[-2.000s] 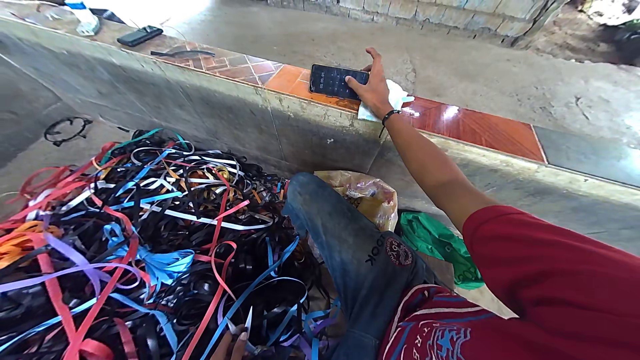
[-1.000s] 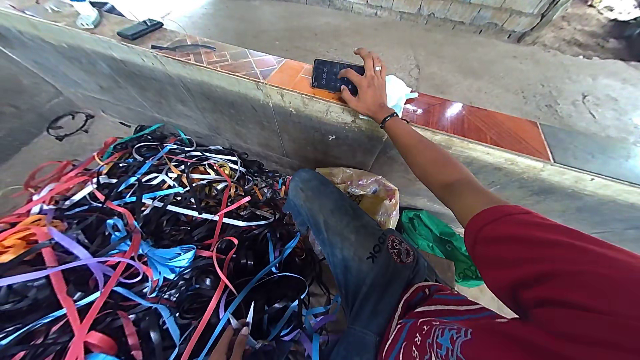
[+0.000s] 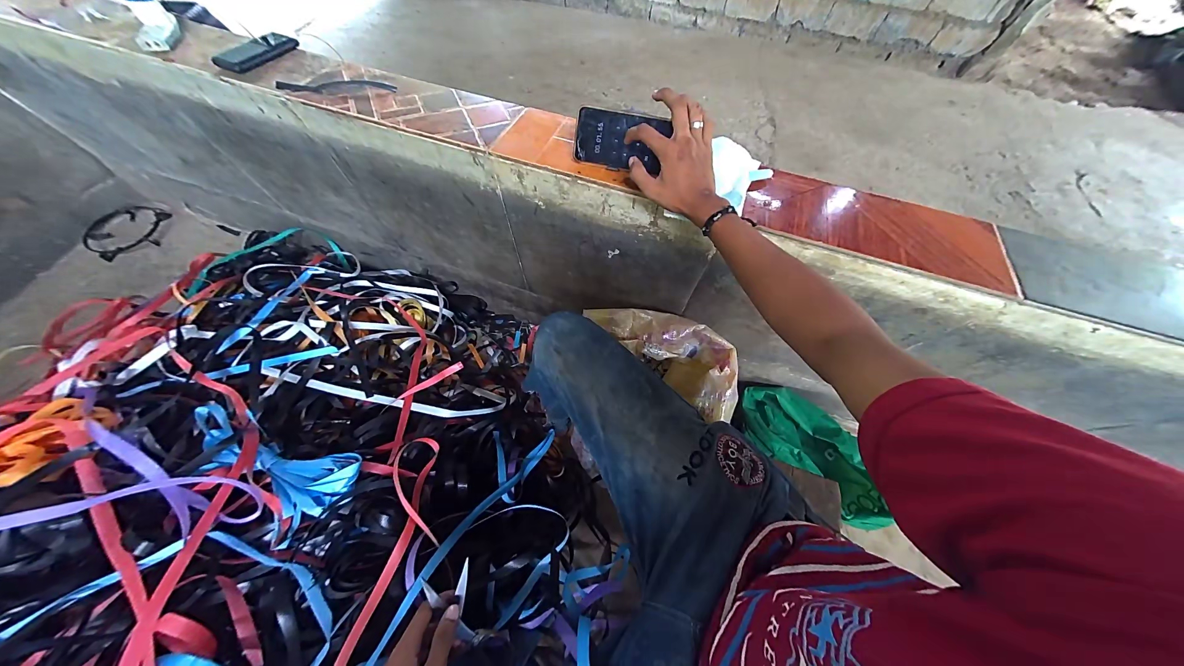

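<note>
My right hand (image 3: 680, 166), with a ring and a dark bracelet, reaches over a black smartphone (image 3: 606, 139) lying on a tiled ledge. Its thumb and a bent finger are over the phone's right part; the other fingers are raised and spread. The phone's screen is lit and bears figures. A crumpled white cloth or tissue (image 3: 733, 171) lies beside the wrist. My left hand (image 3: 427, 636), mostly cut off by the bottom edge, holds what look like scissors (image 3: 460, 587), two pale pointed blades apart and upward. Around it lies a large heap of plastic strips (image 3: 370, 499), black, red, blue, white and purple.
Farther left on the tiled ledge (image 3: 860, 222) lie a black device (image 3: 254, 53), a short black strip (image 3: 338, 87) and a white object (image 3: 157, 28). A black ring-shaped piece (image 3: 125, 231) is on the floor. Beside my leg are a yellowish plastic bag (image 3: 708, 361) and a green one (image 3: 814, 444).
My right hand has shifted slightly left over the phone, and its thumb and finger now cover more of the phone's right end. My left hand stays low among the strips.
</note>
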